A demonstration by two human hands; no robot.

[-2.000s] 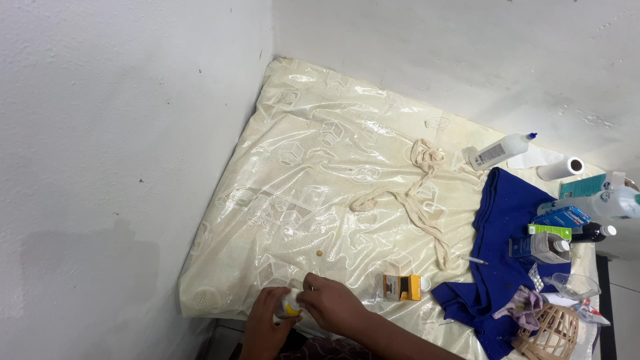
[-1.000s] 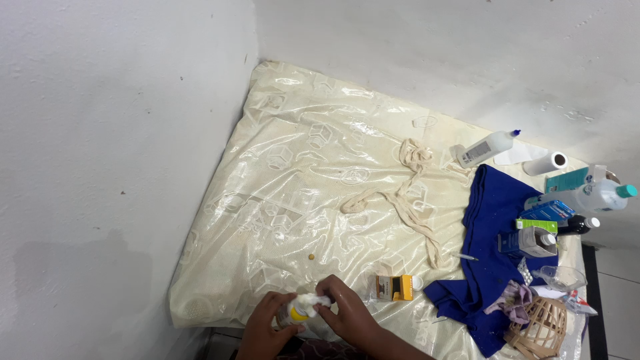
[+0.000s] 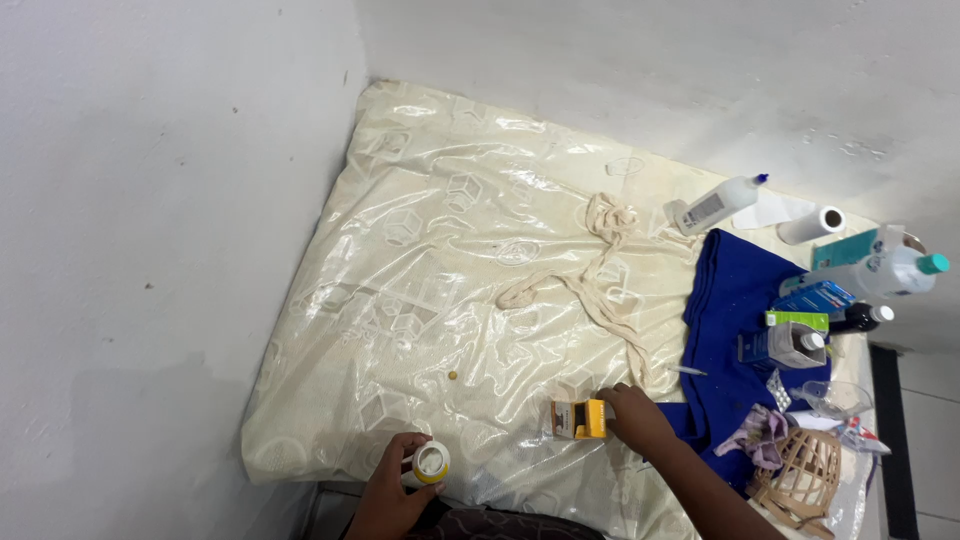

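Observation:
My left hand (image 3: 405,480) holds a small white and yellow bottle (image 3: 431,463) at the near edge of the plastic-covered table; its mouth faces up and white, cotton-like stuff shows inside. My right hand (image 3: 634,420) is at the right side of a small yellow and white carton (image 3: 577,419), whose end flap stands open; its fingertips are near or at the carton, and whether they grip anything cannot be made out. A small round brownish-yellow thing (image 3: 452,375) lies between the hands, farther back. A crumpled cream cloth strip (image 3: 592,292) lies beyond the carton.
On the right are a folded blue cloth (image 3: 720,300), several bottles and cartons, a syringe-like item (image 3: 686,370), a blister pack (image 3: 778,391), a woven basket (image 3: 806,465) and a white roll (image 3: 810,225). A white squeeze bottle (image 3: 720,205) stands farther back. Walls border the far and left sides.
My right hand has left the bottle and moved right to the carton. The white stuff that bulged at the bottle's mouth a second ago now sits inside it. My left hand keeps hold of the bottle.

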